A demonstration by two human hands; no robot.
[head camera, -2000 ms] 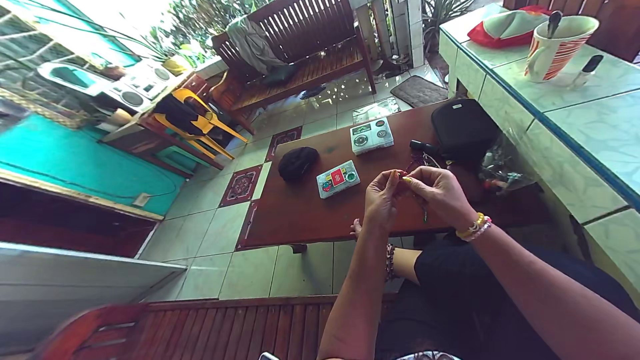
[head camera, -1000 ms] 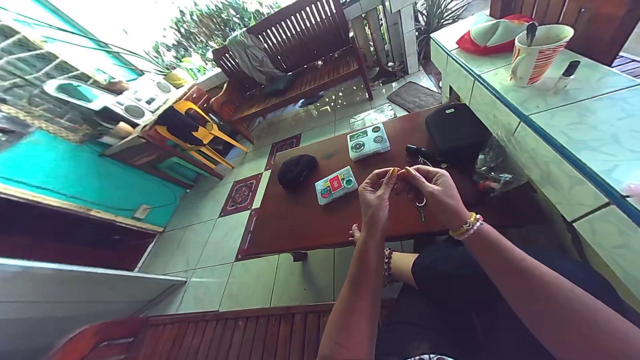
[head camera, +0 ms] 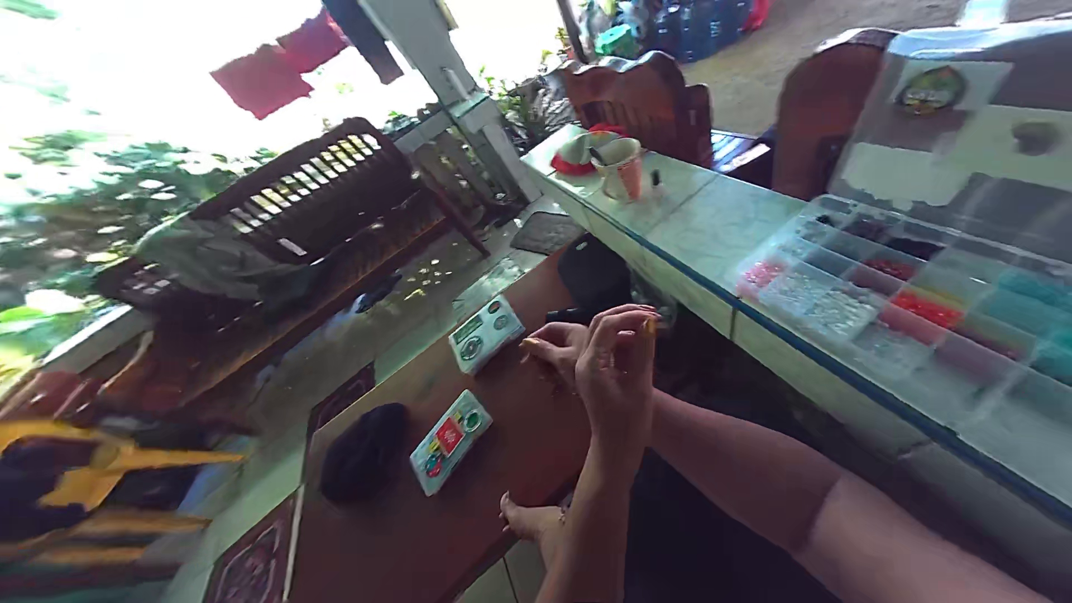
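Note:
My left hand (head camera: 618,360) is raised over the dark wooden table, its thumb and fingertips close together near a small yellowish spot; whether it grips something is unclear. My right hand (head camera: 557,347) is beside and partly behind it, its forearm passing behind my left wrist, the fingertips drawn in. Faint small reddish things show below its fingers, too blurred to name. On the table near the hands lie a light case with round dials (head camera: 486,335) and a flat case with coloured pictures (head camera: 450,440). A clear compartment box of beads (head camera: 829,310) stands on the tiled counter at the right.
A black soft item (head camera: 366,452) lies on the wooden table (head camera: 377,548), with a black case (head camera: 595,272) at its far end. On the counter (head camera: 720,218) stand a striped cup (head camera: 621,172) and a small bottle (head camera: 656,180). What looks like a bare foot (head camera: 536,523) is at the table's edge.
My hands were fingertip to fingertip over the table; now they are apart and the forearms cross. The view has swung to the right, bringing the bead box into sight.

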